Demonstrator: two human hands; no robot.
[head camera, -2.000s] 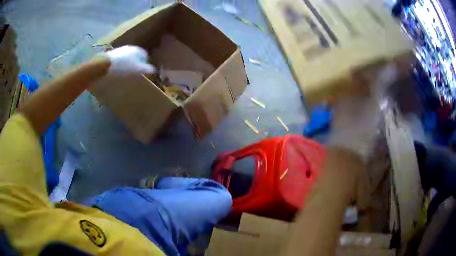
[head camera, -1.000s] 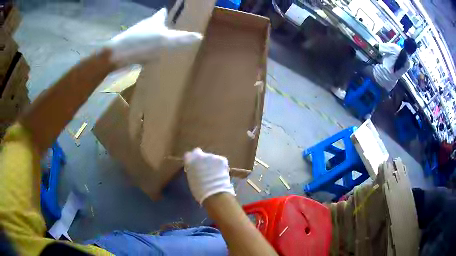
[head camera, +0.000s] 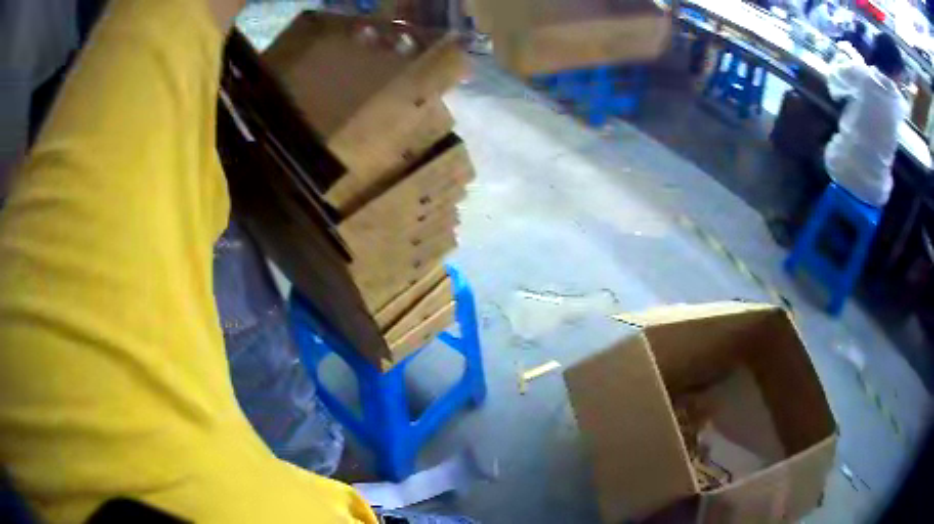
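Note:
Neither of my hands is in view. My left arm, in a yellow sleeve, rises along the left side and leaves by the top edge. A blurred cardboard box (head camera: 579, 41) shows at the top centre, cut off by the edge; what holds it is not visible. A stack of folded boxes (head camera: 405, 230) leans on a blue stool (head camera: 384, 420) beside my arm. The top box of the stack shows its brown inner face and small pale pieces near its far edge.
An open scrap box (head camera: 625, 430) holding offcuts stands on the floor at lower right. A tan strip (head camera: 540, 370) and a white piece (head camera: 420, 484) lie on the floor. A person (head camera: 863, 128) sits on a blue stool (head camera: 835, 241) by a workbench at upper right.
The view has turned left, bringing the stack into sight. The scrap box now shows at lower right. The open box and both gloved hands have left their earlier place; the red stool is out of view.

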